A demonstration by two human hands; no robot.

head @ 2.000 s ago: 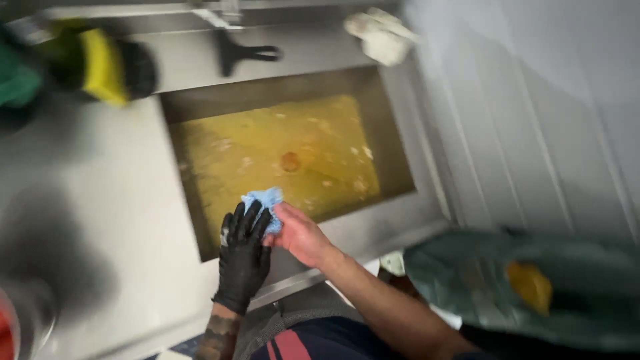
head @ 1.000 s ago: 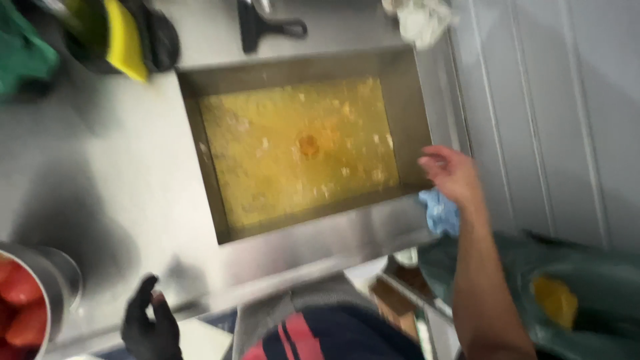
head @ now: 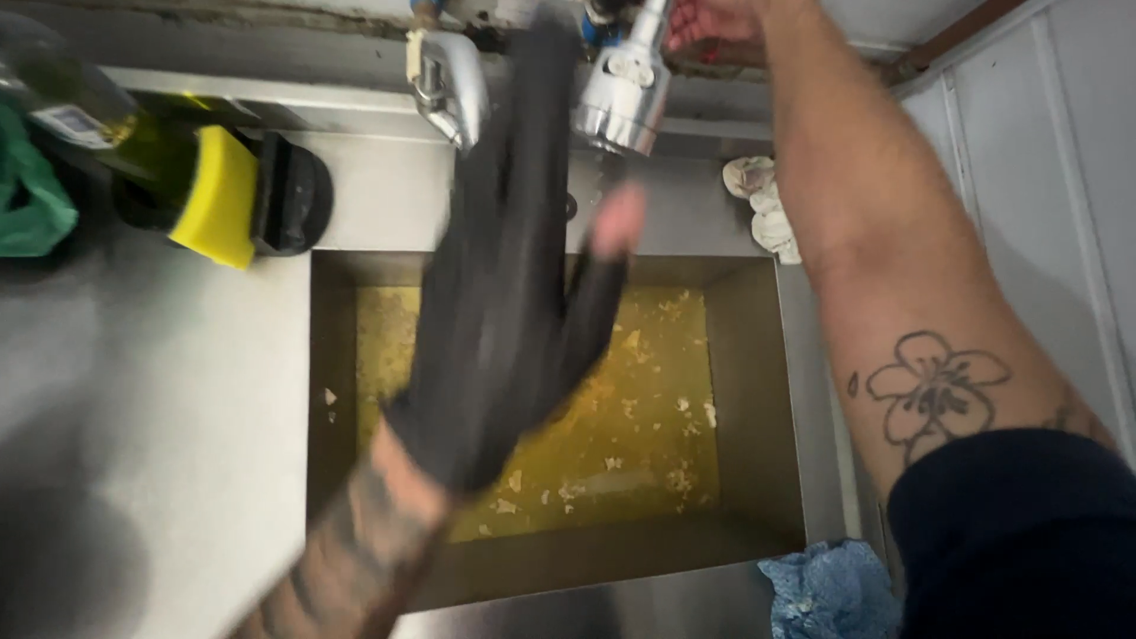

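Note:
My left hand (head: 506, 293), in a black glove with the thumb tip bare, is blurred above a steel sink (head: 759, 382) of murky yellow water (head: 639, 444) with floating scraps. Its fingers point at the wall, between a chrome fitting (head: 457, 84) and a chrome spray head (head: 624, 102), and it holds nothing visible. Reaching past the spray head, my bare right hand (head: 719, 25) is at the pipes by the wall; part of it is cut off by the frame edge, so its grip is unclear. A crumpled blue cloth (head: 830, 590) lies at the sink's near right corner.
On the left ledge stand a yellow sponge (head: 216, 197), a black brush or scrubber (head: 295, 195) and a bottle with green liquid (head: 106, 115), beside a green bag or cloth (head: 31, 182). A crumpled white cloth (head: 768, 209) lies behind the sink. Ribbed wall panels (head: 1047, 222) border the right side.
The blue cloth, in my hands two seconds ago, now lies at the sink corner. Both hands have moved forward, the right to the pipes and the left over the sink. The view has shifted toward the wall.

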